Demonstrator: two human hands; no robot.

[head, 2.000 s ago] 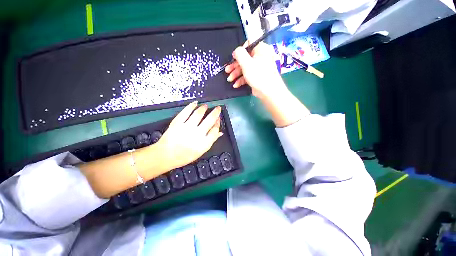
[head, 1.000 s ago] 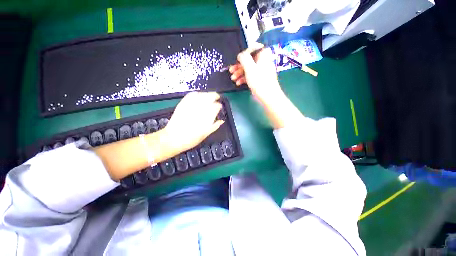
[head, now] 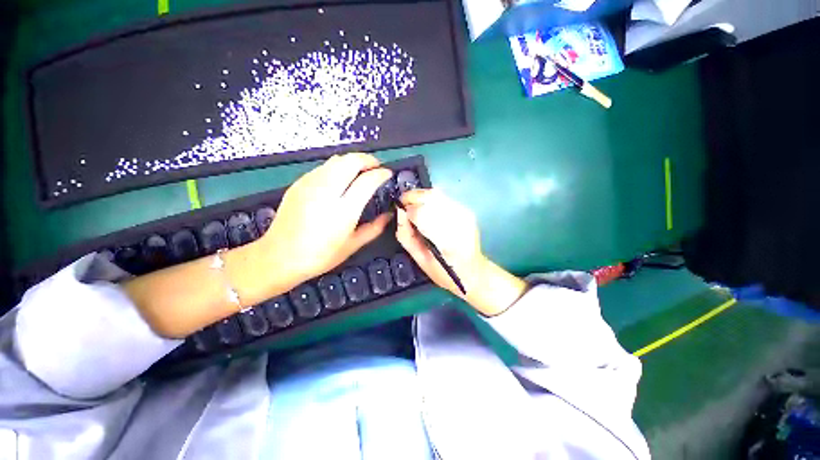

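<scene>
The black housing tray [head: 310, 322] lies nearest my body with two rows of glossy black oval housings [head: 212, 234]. My left hand [head: 315, 225] rests over the tray's right part, its fingertips at a housing in the back row; whether it grips that housing is hidden. My right hand [head: 447, 235] holds the dark tweezers [head: 442, 260] like a pencil, the tip at the back-row housings beside my left fingers. Any white part at the tip is too small to see. Small white parts [head: 297, 103] lie heaped in the wide black parts tray [head: 108, 99] behind.
A blue-and-white packet [head: 589, 49] with a brush or marker [head: 583, 87] on it lies at the upper right. Part of a white machine [head: 764, 22] shows at the top right edge. Yellow-green tape [head: 668, 193] marks the green mat.
My right hand has moved from the parts tray's right end down to the housing tray, with the tweezers. My left hand stays over the housing tray. The view has shifted.
</scene>
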